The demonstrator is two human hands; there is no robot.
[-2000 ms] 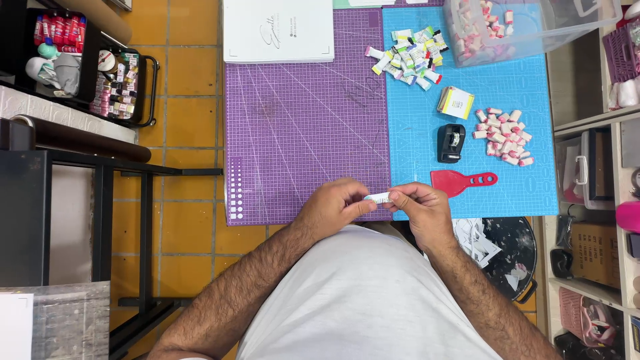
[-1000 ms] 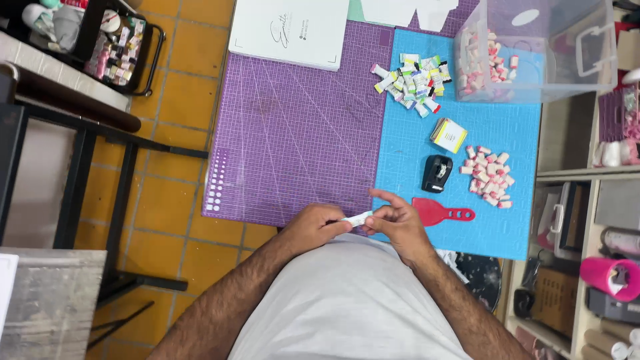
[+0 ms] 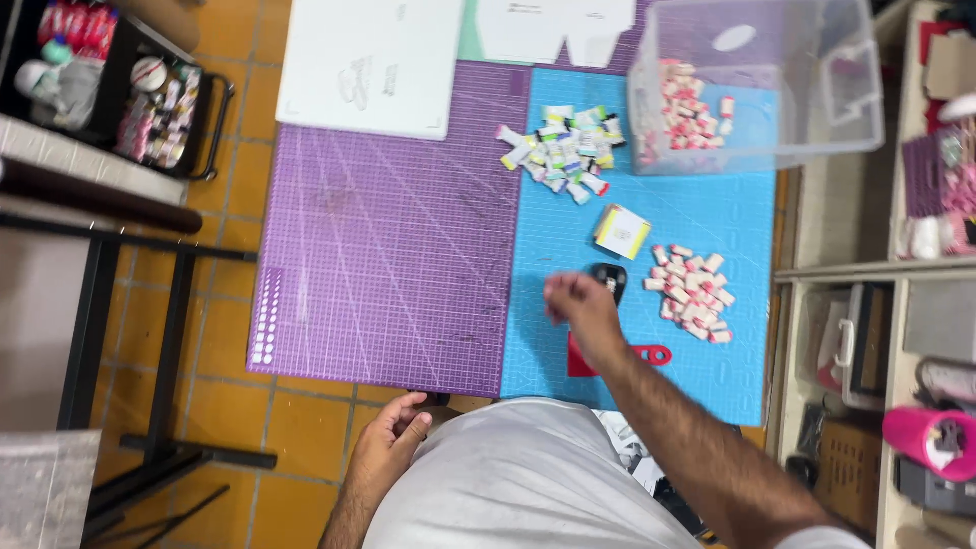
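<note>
My right hand [image 3: 583, 305] is over the blue cutting mat [image 3: 747, 366], fingers bent down, overlapping a black tape dispenser [image 3: 612, 280]; whether it holds anything is hidden. Under its wrist lies a red plastic scraper [image 3: 582, 360]. My left hand [image 3: 387, 438] rests beside my shirt, below the purple cutting mat [image 3: 381, 252], fingers apart and nothing visible in them. A small white and yellow box [image 3: 622, 232] sits above the dispenser. Pink and white small pieces [image 3: 690, 293] form a heap to its right. Small wrapped pieces with colourful labels [image 3: 564, 149] lie heaped farther up.
A clear plastic bin [image 3: 705, 160] with more pink and white pieces stands at the upper right. White printed sheets [image 3: 366, 69] and cut white card [image 3: 522, 30] lie at the top. Shelves [image 3: 839, 272] flank the right side; a black metal frame [image 3: 171, 343] stands at left.
My hands were together at the mat's near edge, holding a small white piece. They have parted: the right has moved up over the blue mat, the left down and to the left.
</note>
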